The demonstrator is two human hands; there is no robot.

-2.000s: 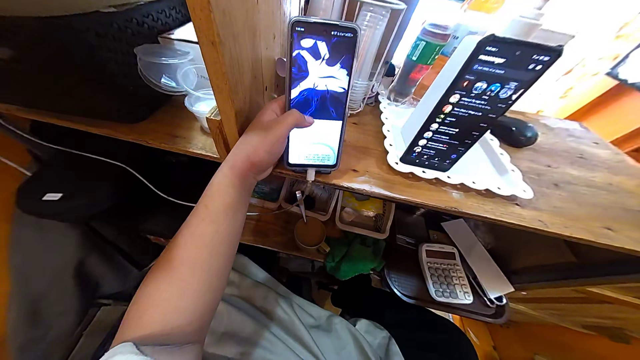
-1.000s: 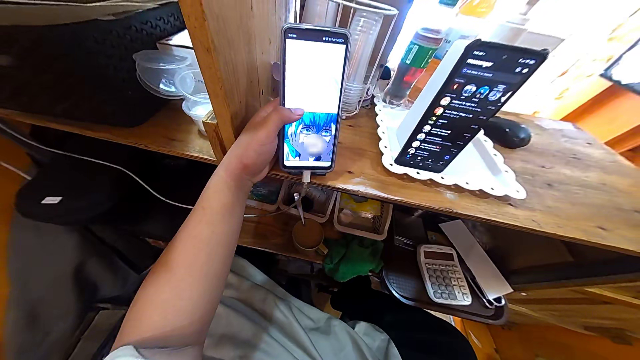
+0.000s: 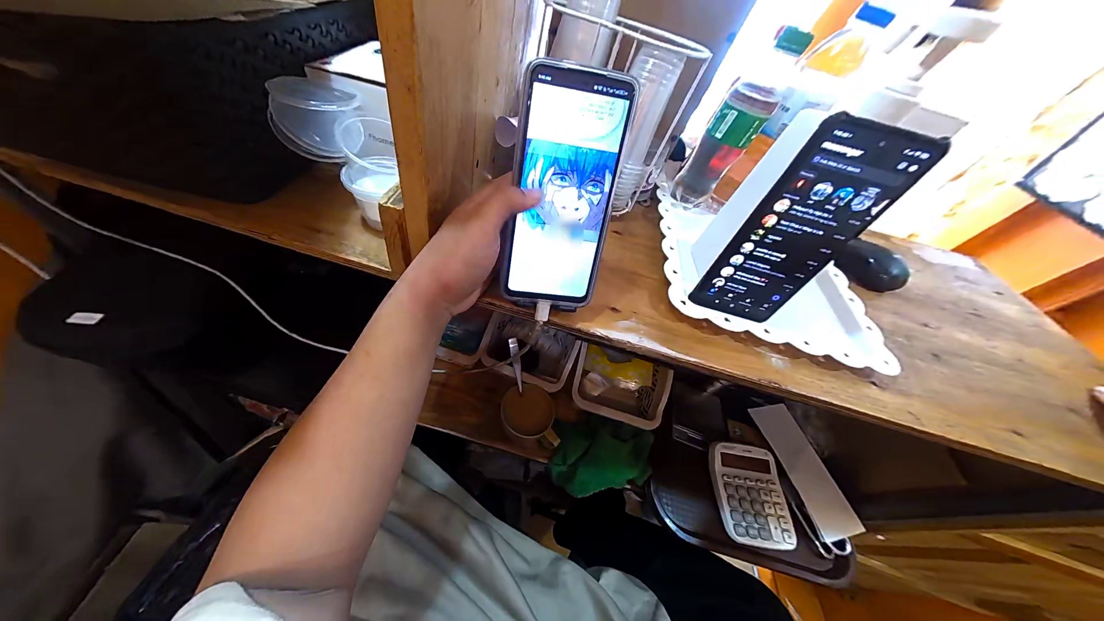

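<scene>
My left hand (image 3: 470,241) grips a smartphone (image 3: 565,198) by its left side, with the thumb over the edge of the screen. The phone is upright at the front of the wooden counter, and a white charging cable plugs into its lower end. Its lit screen shows a drawn face with blue hair. To the right, a second smartphone (image 3: 811,224) with a dark list on its screen leans on a white stand (image 3: 862,336) with a scalloped edge. At the far right edge a sliver of skin, possibly my right hand, shows; what it does cannot be told.
Plastic bottles (image 3: 729,138), a wire rack of clear cups (image 3: 647,103) and a black computer mouse (image 3: 873,265) are on the counter (image 3: 975,345). Below are a mug (image 3: 528,410) with a spoon, small baskets (image 3: 625,388), a green cloth (image 3: 604,457) and a calculator (image 3: 753,496). Clear tubs (image 3: 371,181) sit left.
The picture on the held phone's screen has scrolled to a different drawing. My left hand keeps its grip on the phone, and the second phone remains on its stand.
</scene>
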